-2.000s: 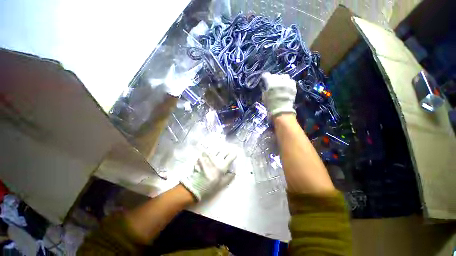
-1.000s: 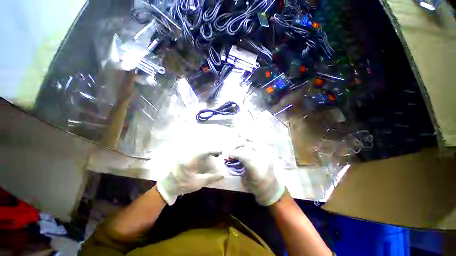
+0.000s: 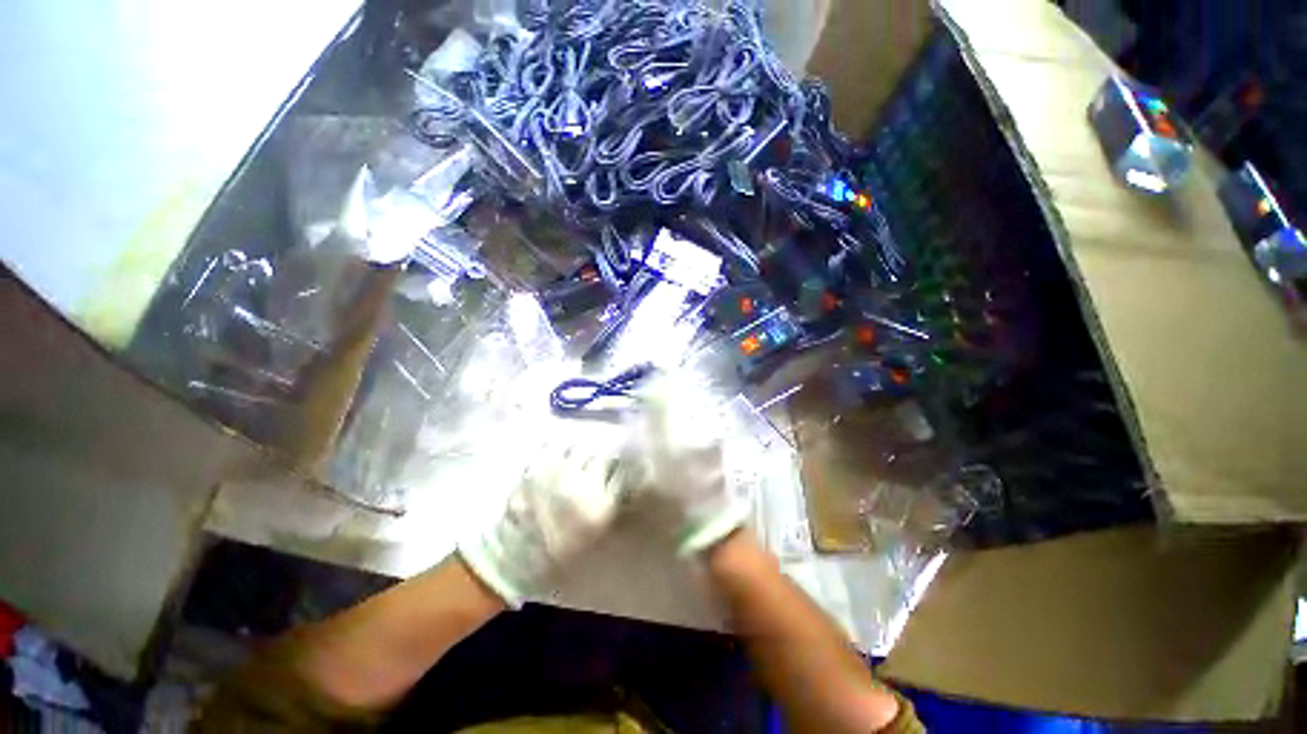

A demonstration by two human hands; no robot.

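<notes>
My left hand (image 3: 552, 513) and my right hand (image 3: 685, 466), both in white gloves, are close together over the brightly lit white surface near its front edge. They are blurred by glare, and I cannot tell what is between them. A single dark looped cable (image 3: 599, 390) lies on the surface just beyond my hands. A large heap of coiled cables (image 3: 652, 108) lies at the back. A white rectangular piece (image 3: 684, 264) sits in front of the heap. Dark devices with orange patches (image 3: 767, 334) lie right of it.
A brown carton (image 3: 1089, 273) stands open at right, with clear packs (image 3: 1147, 151) on its flap. Another cardboard flap (image 3: 129, 459) is at left. Clear crinkled plastic (image 3: 258, 323) lies at left. A blue crate (image 3: 960, 717) shows low at right.
My right hand has come back from the cable heap to beside my left hand. Since the second frame, the dark piece between the hands is no longer visible, and the hands are closer together.
</notes>
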